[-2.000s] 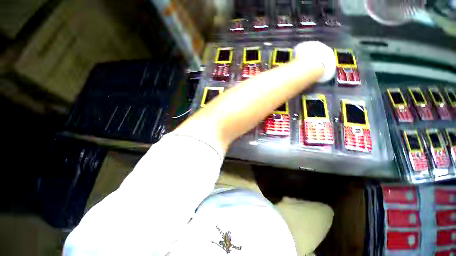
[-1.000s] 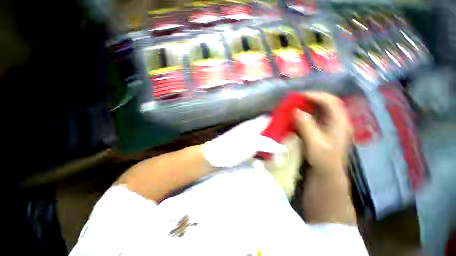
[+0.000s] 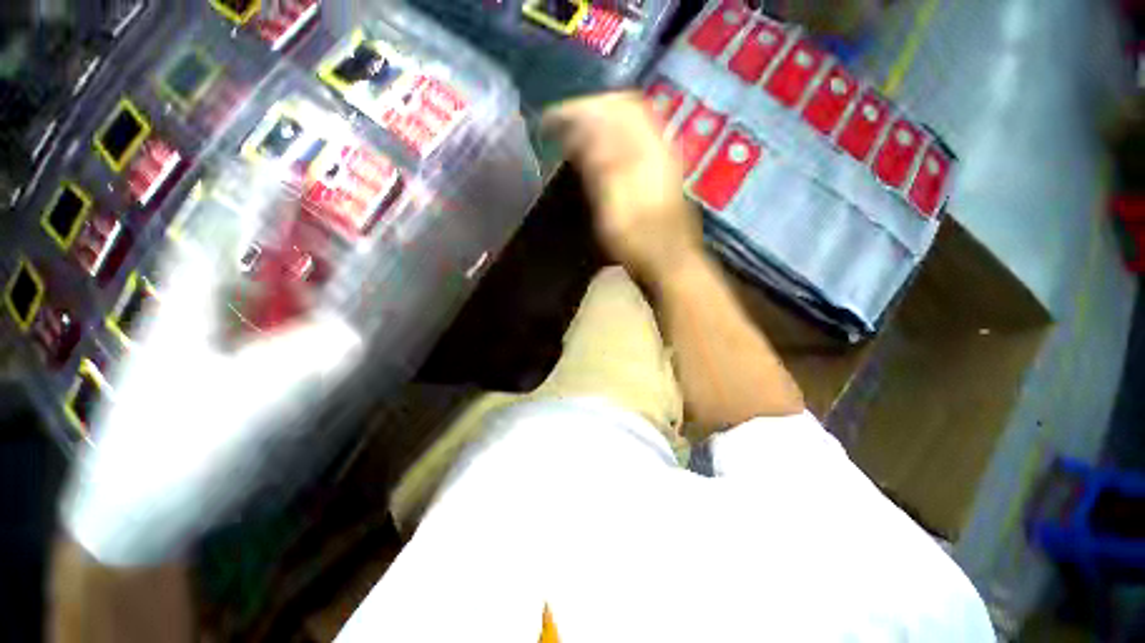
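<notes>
My left hand [image 3: 201, 402], in a white glove and blurred, is over the near row of the clear phone tray [image 3: 483, 163]. A dark red piece [image 3: 283, 270] shows between its thumb and fingers; blur hides whether it is gripped or lies in the tray. Keypad phones with yellow frames and red keys [image 3: 421, 107] lie in the tray pockets. My right hand [image 3: 622, 170], bare and blurred, is between the tray and the stack of red covers [image 3: 728, 170]. No object shows in it, and its finger pose is unclear.
The covers lie in rows on grey liners [image 3: 816, 232] in an open brown carton [image 3: 961, 364] at the right. A second phone tray [image 3: 640, 38] is at the top. A blue plastic bin [image 3: 1105, 515] stands on the floor at the lower right. My knee is between tray and carton.
The view has swung toward the carton. My hands, together on a red cover one second ago, are now apart: the left over the tray, the right beside the cover stack.
</notes>
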